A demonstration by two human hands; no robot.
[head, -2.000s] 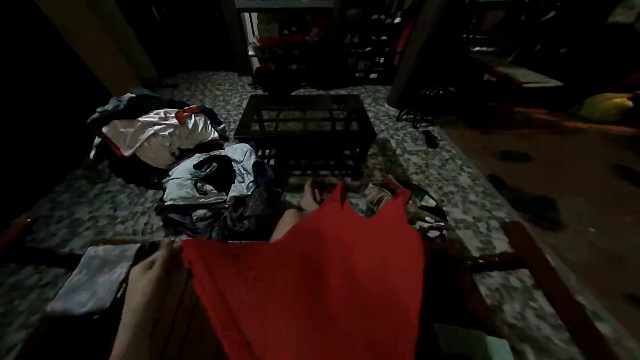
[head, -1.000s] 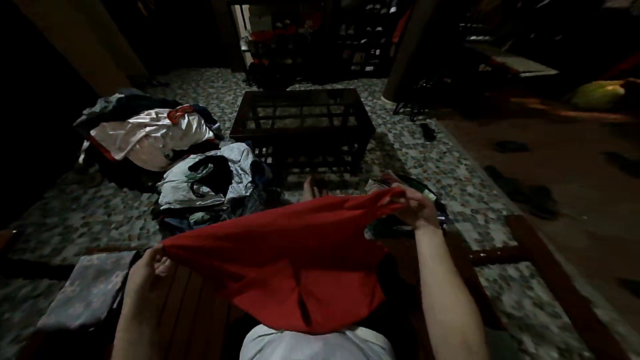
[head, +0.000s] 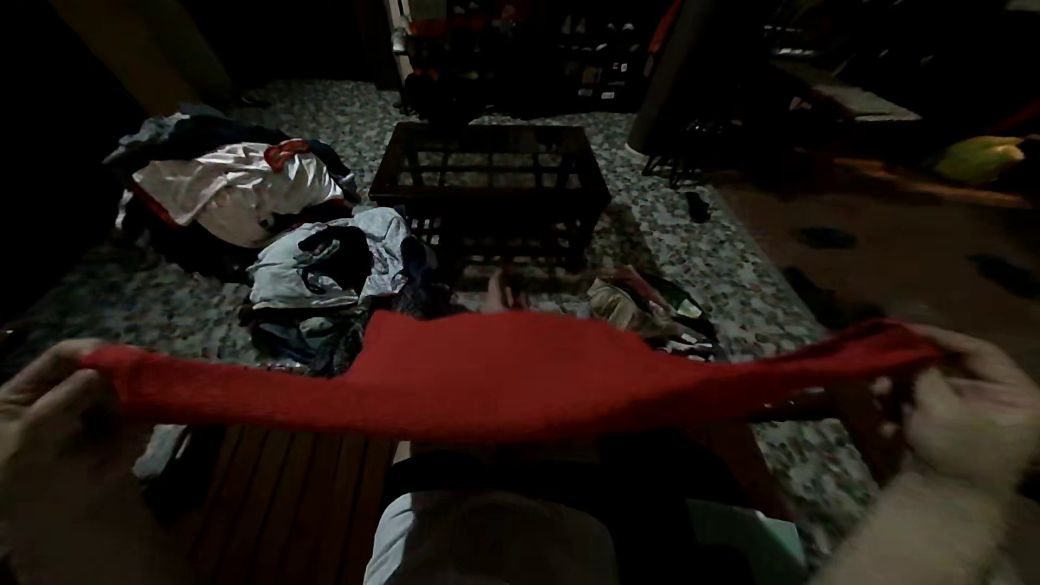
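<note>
A red cloth garment (head: pixel 504 374) is stretched wide in the air across my lap, its two ends drawn out to narrow bands. My left hand (head: pixel 57 406) pinches the left end between thumb and fingers near the left edge of the view. Around the gathered right end my right hand (head: pixel 967 390) is closed, near the right edge. The garment's middle part is wider and stands up a little. Below it show my light-coloured clothing and the slats of a wooden bench (head: pixel 284 487).
Heaps of clothes lie on the patterned floor: a large one (head: pixel 236 187) at the left, another (head: pixel 325 268) nearer, a small one (head: pixel 650 309) right of centre. A dark low table (head: pixel 487 197) stands ahead. Folded cloth (head: pixel 162 451) lies on the bench's left.
Two seconds ago the red garment hung broad before me. Both hands now hold it by its ends, farther apart than one second ago, and it is pulled out into a long strip.
</note>
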